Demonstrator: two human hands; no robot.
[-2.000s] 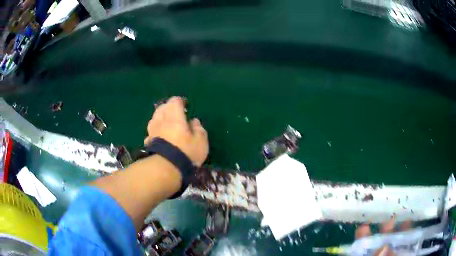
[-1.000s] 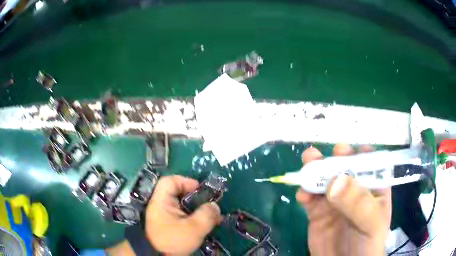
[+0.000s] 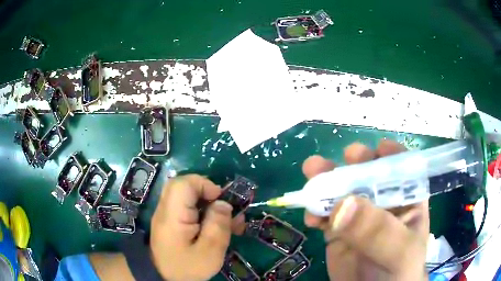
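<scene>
My left hand [image 3: 192, 228], with a black wristband, pinches a small dark electronic housing [image 3: 238, 195] between thumb and fingers at the lower centre. My fingers hide part of the housing. My right hand [image 3: 373, 230] holds the translucent-white dispensing syringe [image 3: 379, 178] like a thick pen, pointing left. Its yellow-green needle [image 3: 277, 202] reaches the right side of the held housing; whether it touches cannot be told. A bright green cap [image 3: 477, 148] sits at the syringe's rear.
Several housings [image 3: 94, 184] lie at left, and others [image 3: 277, 235] below the needle. A white sheet [image 3: 252, 90] lies across the chipped white strip [image 3: 379, 99]. One housing [image 3: 299, 27] lies beyond the strip. A yellow-and-blue object [image 3: 19, 226] is at lower left; black cable [image 3: 483, 219] at right.
My left hand reached over the green surface beyond the strip, then came back near me with a housing. The syringe has come up into view and its needle has moved left to the housing.
</scene>
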